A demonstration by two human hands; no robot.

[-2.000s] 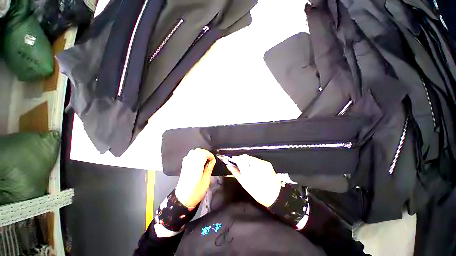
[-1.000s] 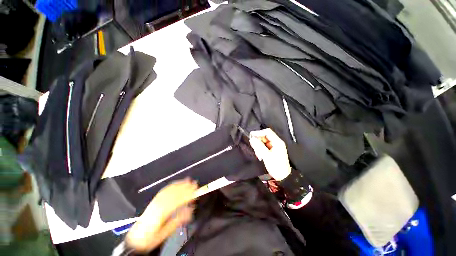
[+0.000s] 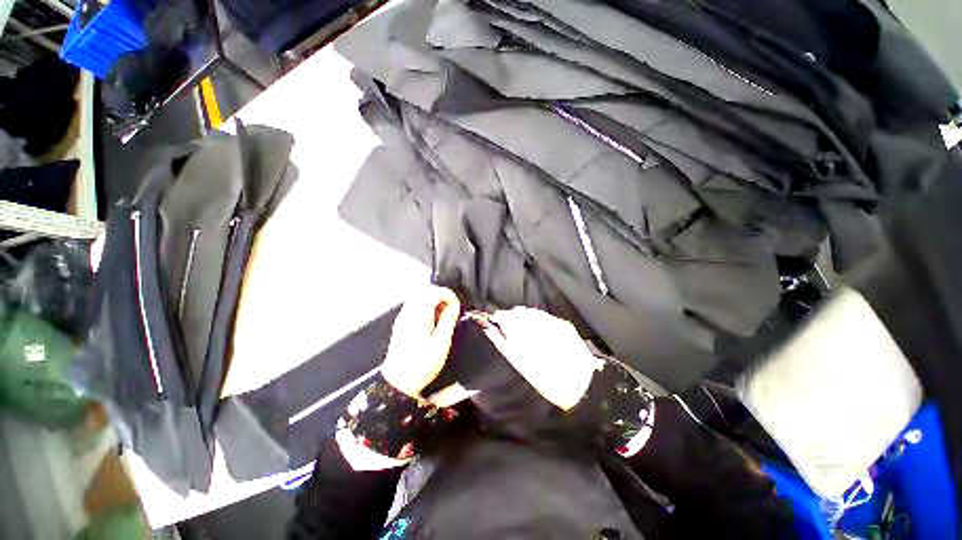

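Note:
A dark zippered panel [image 3: 327, 371] lies along the table's front edge, its pale zip line showing left of my hands. My left hand [image 3: 420, 335] pinches the panel's right end, fingers curled, covering part of the zip. My right hand [image 3: 538, 350] is close beside it, its fingertips near the left ones at the cloth. Something small and pale shows at the right fingertips; I cannot tell whether it is a tool or the zip end. Both wrists have dark patterned cuffs.
A large heap of grey-black panels [image 3: 633, 137] lies beyond and to the right. A smaller stack [image 3: 179, 306] lies left. A white padded block [image 3: 833, 390] sits lower right over a blue crate [image 3: 928, 475]. Another blue crate [image 3: 106, 37] stands upper left.
My left hand has moved from low over the panel up to its right end, beside my right hand. The panel's right end is gathered between the hands. The view has shifted slightly.

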